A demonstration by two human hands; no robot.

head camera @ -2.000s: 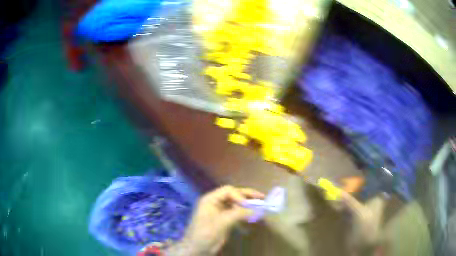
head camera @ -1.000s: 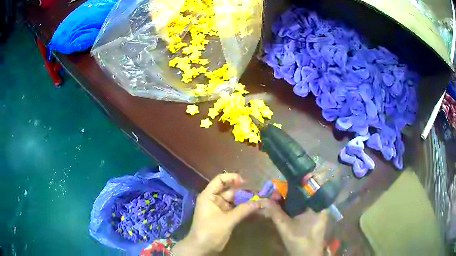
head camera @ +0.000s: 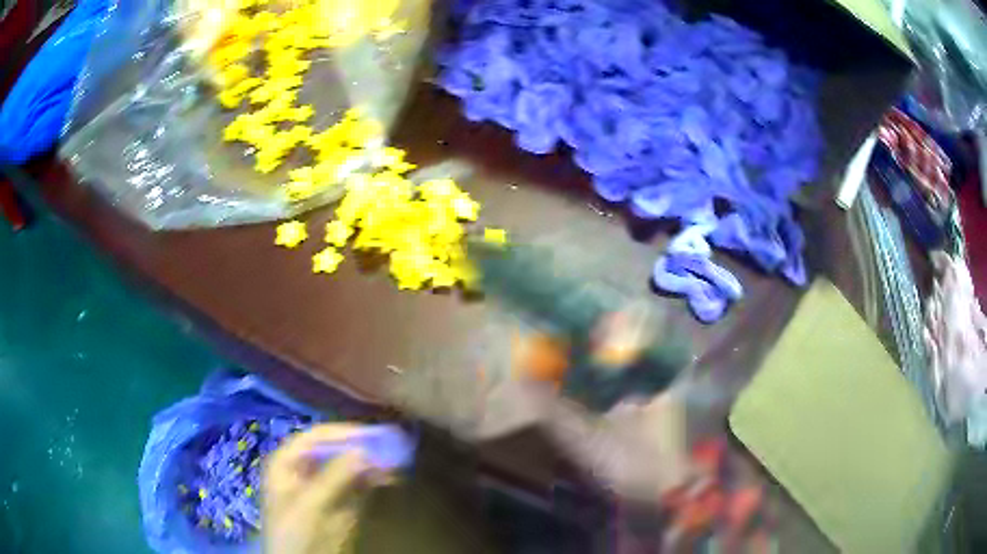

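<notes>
My left hand (head camera: 314,487) is blurred at the bottom, beside the collecting bag (head camera: 162,465), shut on a purple bow (head camera: 381,444). No star can be made out on this bow. My right hand (head camera: 617,444) is blurred at lower centre and holds the dark green glue gun (head camera: 541,292), its nozzle at the edge of the heap of yellow stars (head camera: 417,233). The stars spill from the clear star bag (head camera: 162,173). The collecting bag holds purple bows with yellow specks.
Plain purple bows (head camera: 649,108) spill from the carton (head camera: 871,103) at upper right. A flat tan cardboard piece (head camera: 844,422) lies at right. A blue plastic bag (head camera: 43,87) is at far left. Pale strips (head camera: 898,292) lie along the right side.
My hands have parted. My left hand has moved left and down with the bow, towards the collecting bag. My right hand still holds the glue gun. The view has shifted right.
</notes>
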